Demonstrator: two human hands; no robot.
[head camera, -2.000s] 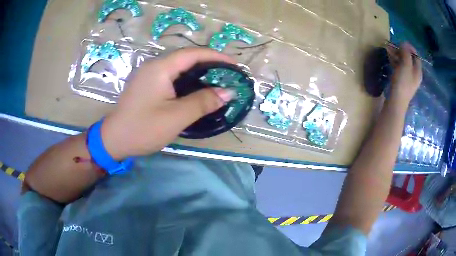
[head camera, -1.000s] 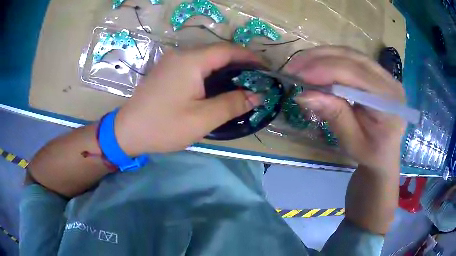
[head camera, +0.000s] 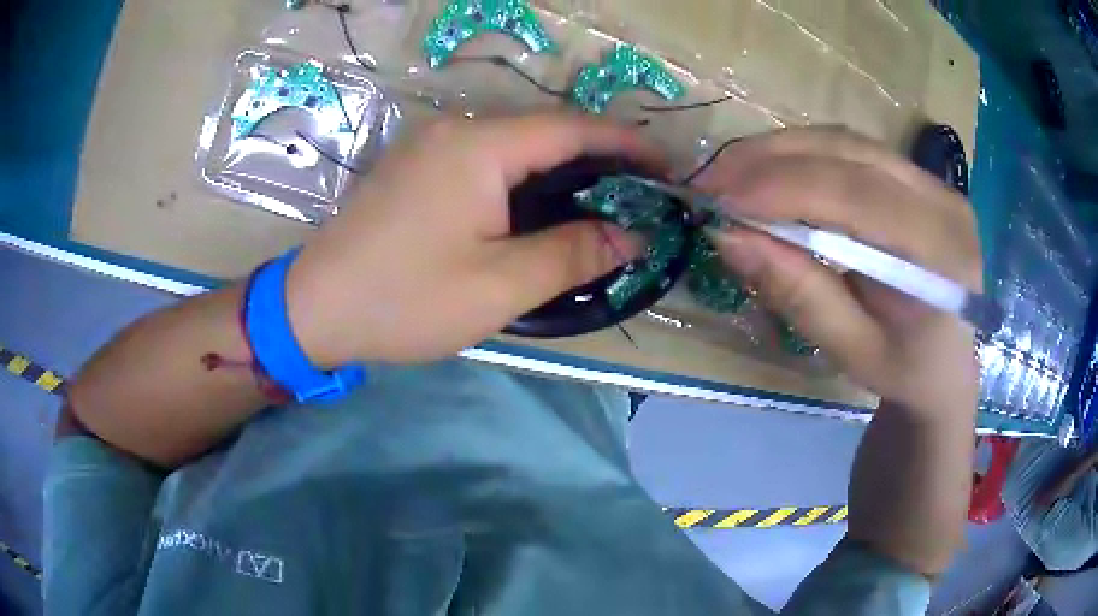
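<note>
My left hand grips a glossy black round shell above the cardboard, its thumb pressing inside. A green crescent circuit board sits in the shell, partly under the thumb. My right hand holds a slim grey-white tool, perhaps tweezers, like a pen. Its tip is at the board's upper edge near the shell's rim. A thin dark wire curves up by the right fingers. Another wire end shows below the shell. The exact contact of the tip is too small to tell.
A clear blister tray on the tan cardboard sheet holds several green boards with dark wires. Another black shell lies at the cardboard's right edge. Shiny ribbed trays lie far right. The bench's white front edge runs below my left wrist.
My right hand came from the far right shell to the held shell, now with the slim tool in it. My left hand and the shell shifted right. In the last second the tool tilted slightly.
</note>
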